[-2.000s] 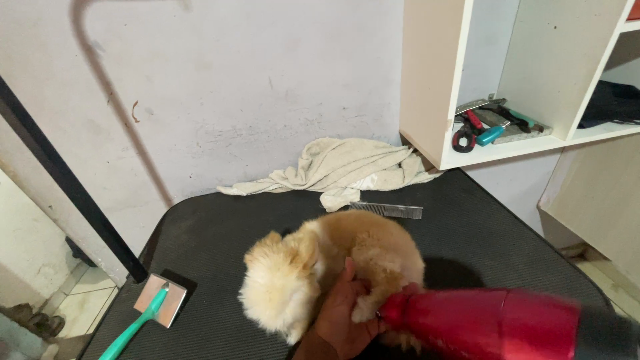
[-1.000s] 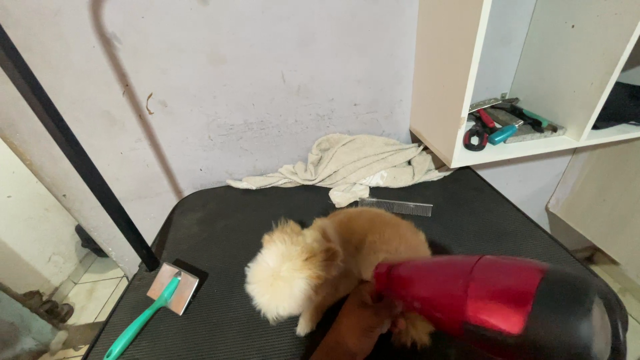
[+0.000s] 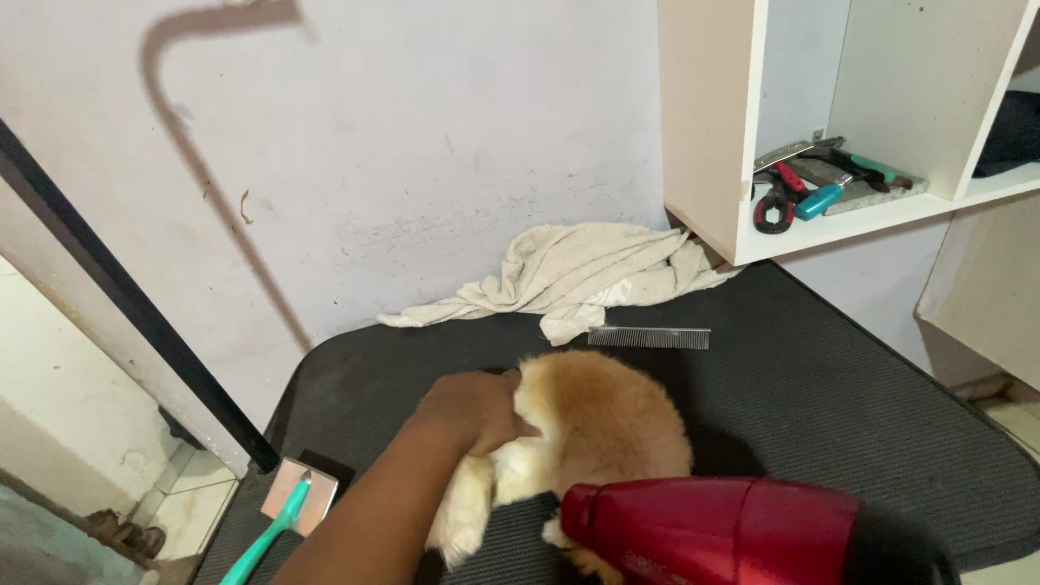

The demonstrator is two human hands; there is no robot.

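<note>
A small dog with cream and tan fur (image 3: pixel 613 414) is on the black ribbed mat of a table (image 3: pixel 812 390). My left hand (image 3: pixel 475 410) grips the dog near its head and neck, which my hand and forearm largely hide. A red hair dryer with a dark rear end (image 3: pixel 715 528) reaches in from the lower right, its nozzle close to the dog's hindquarters. The hand that holds the dryer is out of the frame. A metal comb (image 3: pixel 650 337) lies behind the dog. At the left edge of the mat rests a slicker brush with a green handle (image 3: pixel 272 532).
A crumpled beige towel (image 3: pixel 585 264) lies along the wall at the table's back. A black post (image 3: pixel 138 301) rises at the left. White shelving (image 3: pixel 865 223) on the right holds several grooming tools (image 3: pixel 821 199) and overhangs the table's back corner.
My left hand has moved from low beside the dog's legs up to its head and neck. The dog's head, visible earlier, is now mostly hidden. The dryer's nozzle points lower on the dog.
</note>
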